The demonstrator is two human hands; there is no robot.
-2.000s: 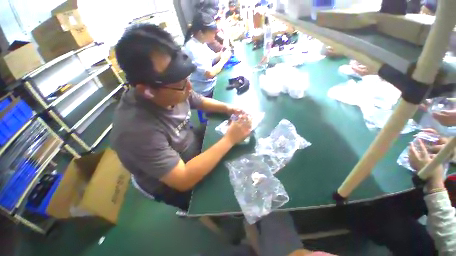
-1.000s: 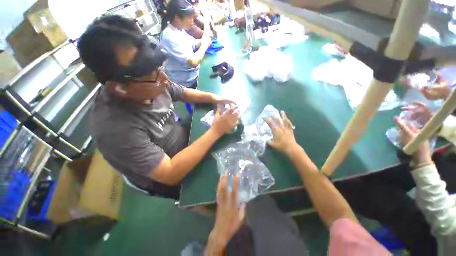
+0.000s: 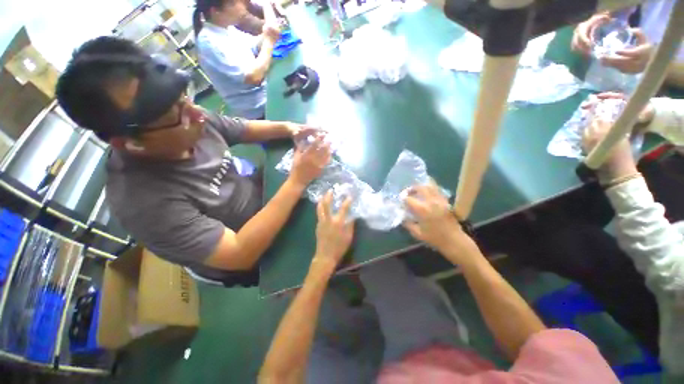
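Observation:
Crinkly clear plastic bags [image 3: 379, 206] lie bunched on the green bench top [image 3: 300, 259] near its front edge. A small white piece shows through the film at the left part of the bags. My left hand [image 3: 334, 229] is at the left end of the bags, its fingertips on the film. My right hand [image 3: 433, 214] is at the right end, its fingers on the film and partly curled. The film is blurred, so I cannot tell how firmly either hand grips it or what lies under the fingers.
A person in a grey shirt [image 3: 172, 187] handles clear film just left of the bags. A cream pipe post [image 3: 487, 127] stands right of my right hand. Other people's hands [image 3: 609, 135] work at the right. White bags [image 3: 373, 56] and a dark item [image 3: 301, 80] lie farther back.
Both hands have come onto the bags. The nearer bag has moved from the bench edge up and away from me, and the bags are now bunched side by side between my hands.

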